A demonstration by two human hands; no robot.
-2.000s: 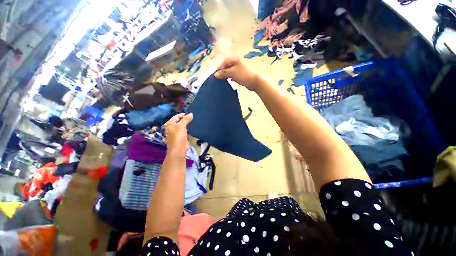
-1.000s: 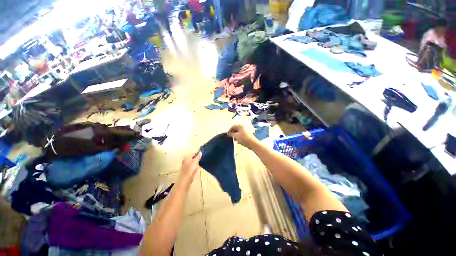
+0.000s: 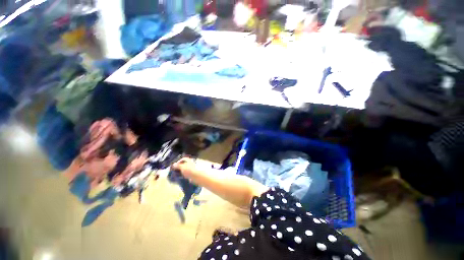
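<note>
My right hand (image 3: 183, 164) is left of the blue crate, with the arm stretched out from a polka-dot sleeve. Its fingers are closed at the top of a dark teal cut panel (image 3: 187, 187), which appears to hang below it over the tan floor. The panel is blurred and its outline partly merges with scraps behind. My left hand is out of the picture.
A blue crate (image 3: 351, 188) holds pale blue and grey cloth. Behind it is a white table (image 3: 259, 96) with blue cloth pieces and small dark tools. Pink, black and blue scraps (image 3: 104, 152) lie on the floor at left. A dark grey cloth mass (image 3: 407, 96) is at right.
The view has swung right towards the table and crate. My left hand has left the picture and no longer shows at the panel. My right arm now reaches left across the view.
</note>
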